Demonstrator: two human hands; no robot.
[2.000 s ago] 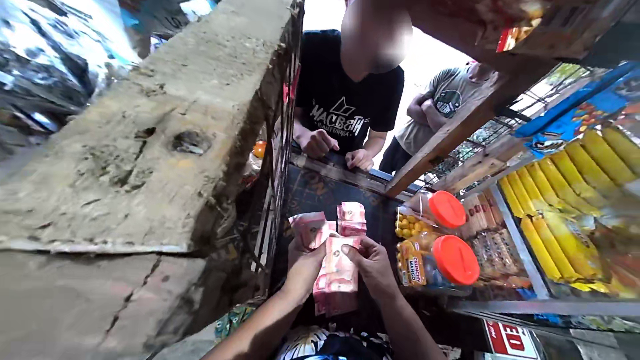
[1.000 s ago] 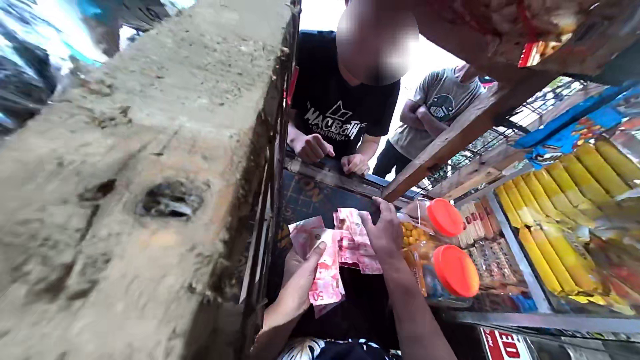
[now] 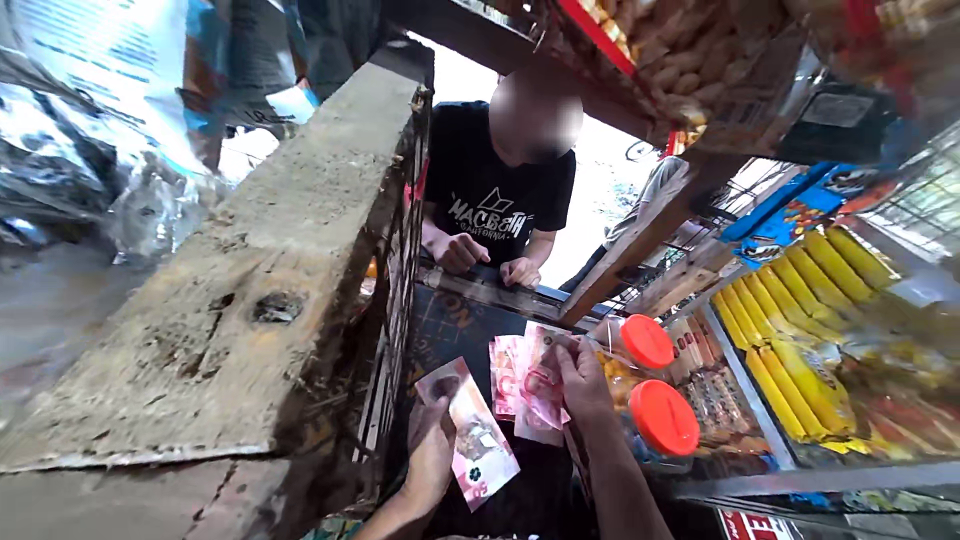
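My left hand grips a pinkish-red banknote, its thumb on the upper left part of the note. To the right, my right hand has its fingers on another red banknote above the dark counter. More red banknotes lie just left of that one, partly overlapped by it. Whether my left hand has more than one note cannot be told.
Across the counter stands a person in a black shirt, fists on the ledge. Jars with red lids stand right of my right hand, beside yellow packets. A rough wooden beam fills the left side, next to wire mesh.
My hands, close together over the notes two seconds ago, have moved apart. The notes are now spread into separate parts. The view has tilted upward.
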